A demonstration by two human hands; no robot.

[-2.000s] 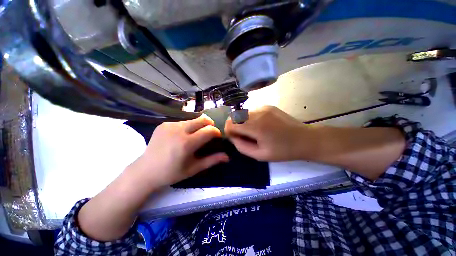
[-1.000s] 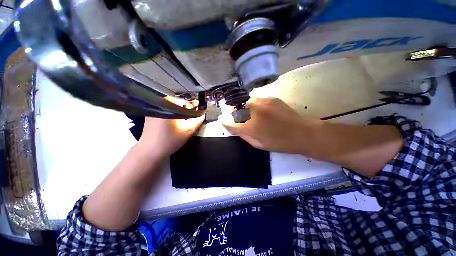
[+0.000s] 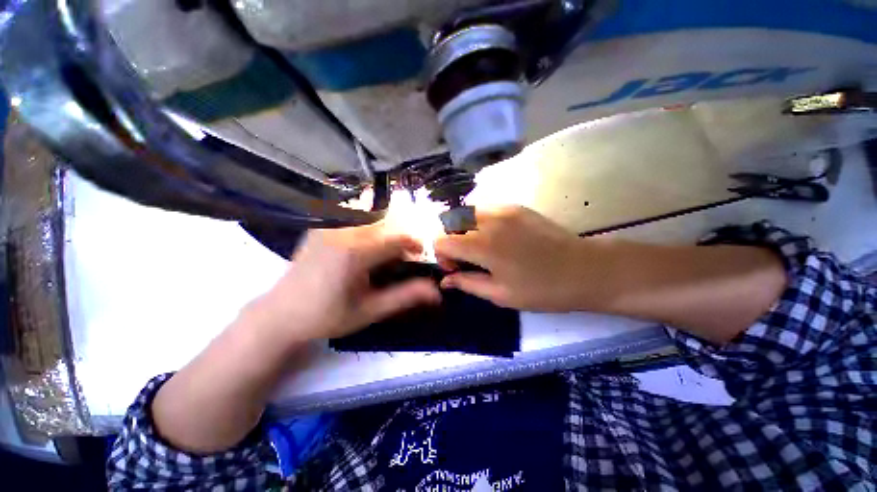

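Observation:
A black fabric piece (image 3: 438, 327) lies on the white table below the needle area, its front edge towards me. My left hand (image 3: 337, 274), slightly blurred, is at the left of the fabric, thumb and fingers curled over its upper part. My right hand (image 3: 505, 259) pinches the fabric's upper edge near the small grey block (image 3: 459, 219). The fingertips of both hands nearly meet under the bright lamp. Glare hides the presser foot and needle. Another dark fabric part (image 3: 274, 236) shows left of my left hand.
The white machine head with "JACK" lettering (image 3: 692, 86) spans the top. A grey tension knob (image 3: 483, 120) hangs near the centre. A shiny curved metal part (image 3: 125, 144) is at upper left. A thin dark rod (image 3: 664, 217) and snips (image 3: 779, 186) lie at right.
Since one second ago, my left hand has come back from beside the needle onto the fabric, fingers now curled over it. My right hand has moved slightly down and its fingertips pinch the fabric edge.

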